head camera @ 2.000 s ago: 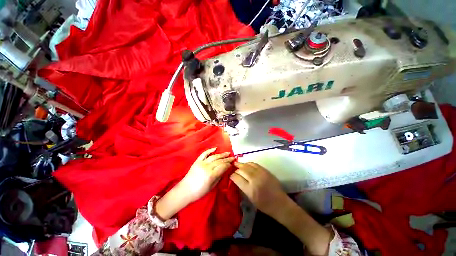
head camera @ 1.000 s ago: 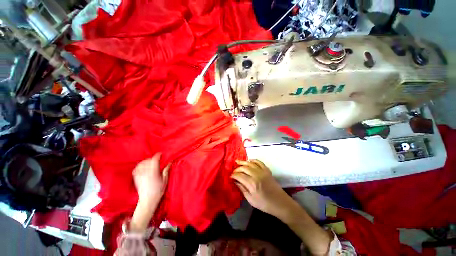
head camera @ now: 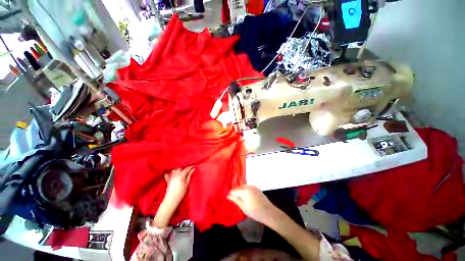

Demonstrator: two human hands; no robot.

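The red garment piece (head camera: 178, 153) lies gathered left of and in front of the needle, its lower part hanging over the table's front edge. My left hand (head camera: 178, 182) lies on the red cloth, its fingertips partly in a fold. My right hand (head camera: 249, 200) is at the cloth's right edge, fingers bent together; the contact is blurred. The cream sewing machine (head camera: 326, 97) stands to the right. Its presser foot and needle (head camera: 246, 127) are small, beside the cloth. The lamp (head camera: 216, 108) lights the cloth orange.
Blue snips (head camera: 305, 151) and a red scrap (head camera: 285, 141) lie on the white bed (head camera: 275, 171). A green-handled tool (head camera: 354, 134) is further right. A dark second machine (head camera: 55, 183) stands left. Red cloth (head camera: 413, 188) is piled lower right. A control box (head camera: 352, 20) is behind.
The view has lifted and widened, showing the control box. My left hand has moved from the cloth edge near my right hand out to the left. The cloth is spread differently.
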